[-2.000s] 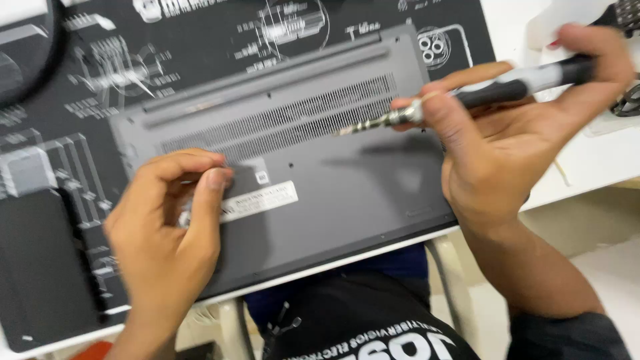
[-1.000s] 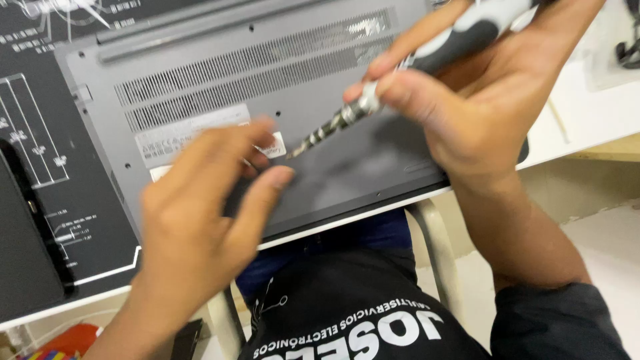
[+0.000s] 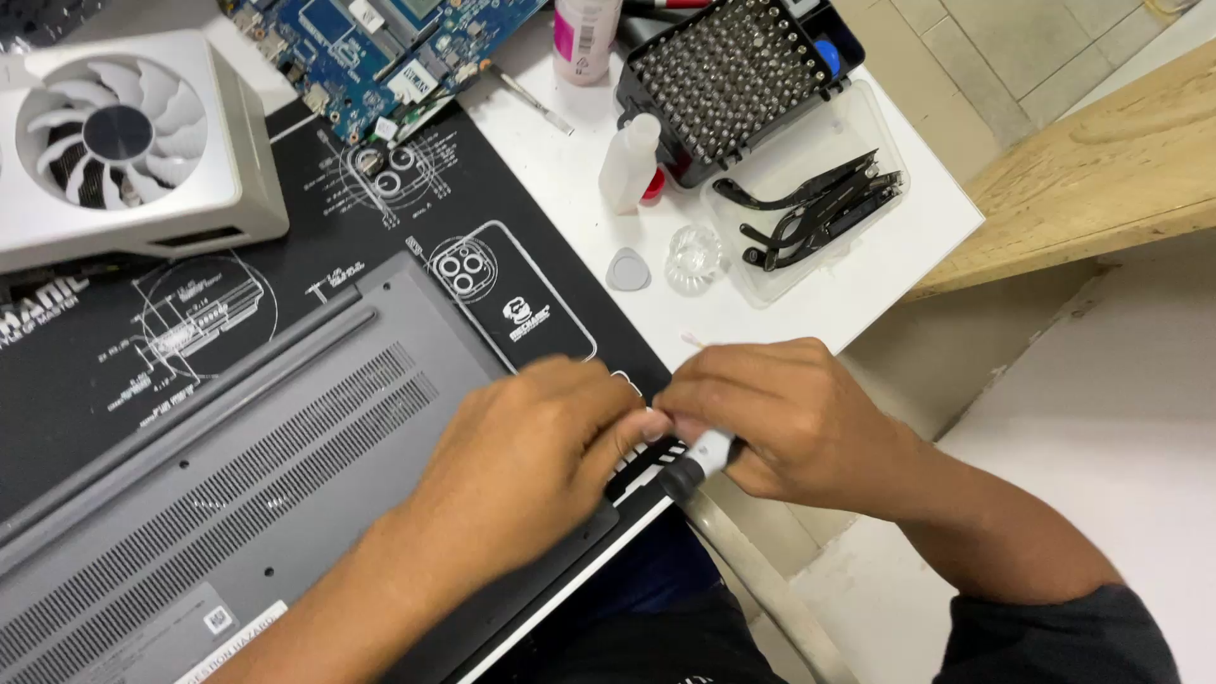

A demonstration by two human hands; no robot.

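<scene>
My right hand [image 3: 798,427] is closed around a precision screwdriver [image 3: 698,465], whose black end cap points down toward the table's front edge. The driver's tip is hidden behind my fingers. Touching or nearly touching the right fingertips are the thumb and fingers of my left hand [image 3: 541,456]; whether they pinch something small cannot be seen. Beneath my left wrist lies a grey laptop [image 3: 313,494], bottom cover up, with vent slots, screw holes and a label. A black printed work mat [image 3: 380,228] lies under the laptop.
A bit case [image 3: 731,81] full of screwdriver bits stands at the back right, beside a clear plastic tray [image 3: 760,285] with black parts. Nearby are a small white bottle [image 3: 629,166], a glass dish [image 3: 693,258] and a grey pick [image 3: 628,271]. A blue circuit board [image 3: 380,57] and white fan unit [image 3: 142,142] sit at the back left.
The view has swung right, toward the bit case. Both hands have come together beyond the laptop's right corner; a second ago they were over its bottom cover. The screwdriver's tip no longer points at the laptop.
</scene>
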